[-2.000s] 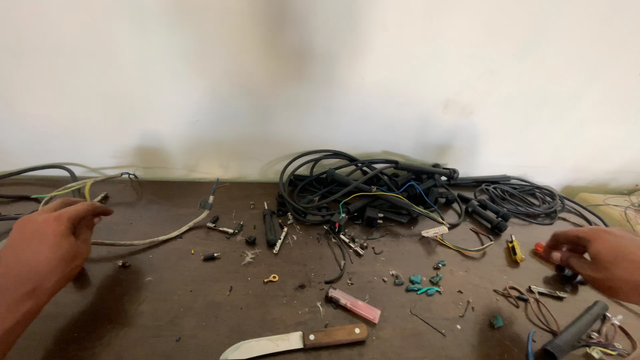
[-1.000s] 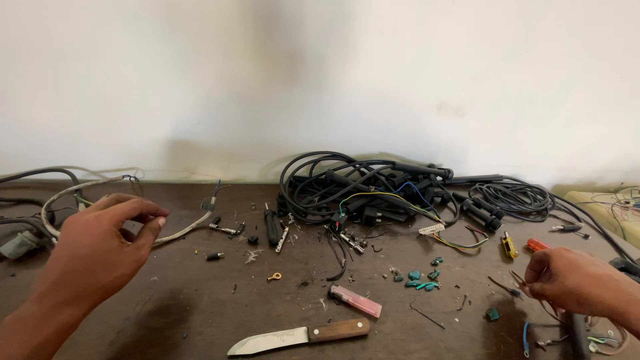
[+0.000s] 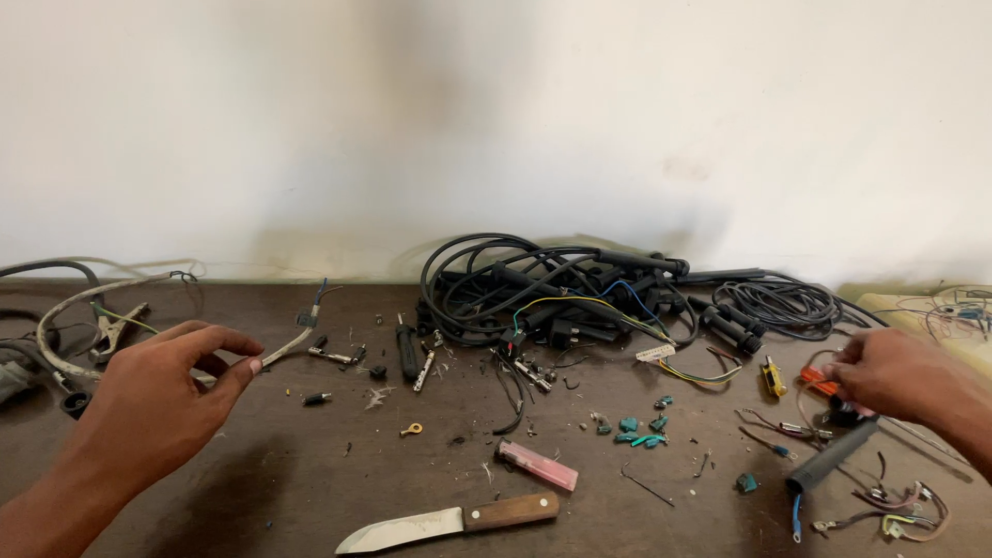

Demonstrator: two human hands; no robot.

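My left hand (image 3: 167, 391) hovers at the left, fingers curved, over a pale sheathed cable (image 3: 58, 353); nothing shows between its fingertips. At the right, my right hand (image 3: 891, 380) has its fingers closed around a thin brown wire, beside an orange-handled item (image 3: 818, 381). Just below it lies a black tube (image 3: 831, 456) with a blue wire (image 3: 796, 518) at its lower end. Short wires with metal terminals (image 3: 922, 504) lie around the tube. A wood-handled knife (image 3: 511, 510) rests at the front, and a pink lighter (image 3: 539, 463) lies behind it.
Black cables (image 3: 542, 302) are heaped against the wall, with a coiled thin cable (image 3: 775, 306) to their right. A metal clamp (image 3: 120, 329) lies at the left. Teal pieces (image 3: 628, 424), a ring terminal (image 3: 412, 428), a black-handled screwdriver (image 3: 406, 353) and a yellow piece (image 3: 773, 377) dot the table.
The right hand has moved up and back from over the wires at the front right. The black tube there shows more fully. The left hand's thumb and fingers remain near each other.
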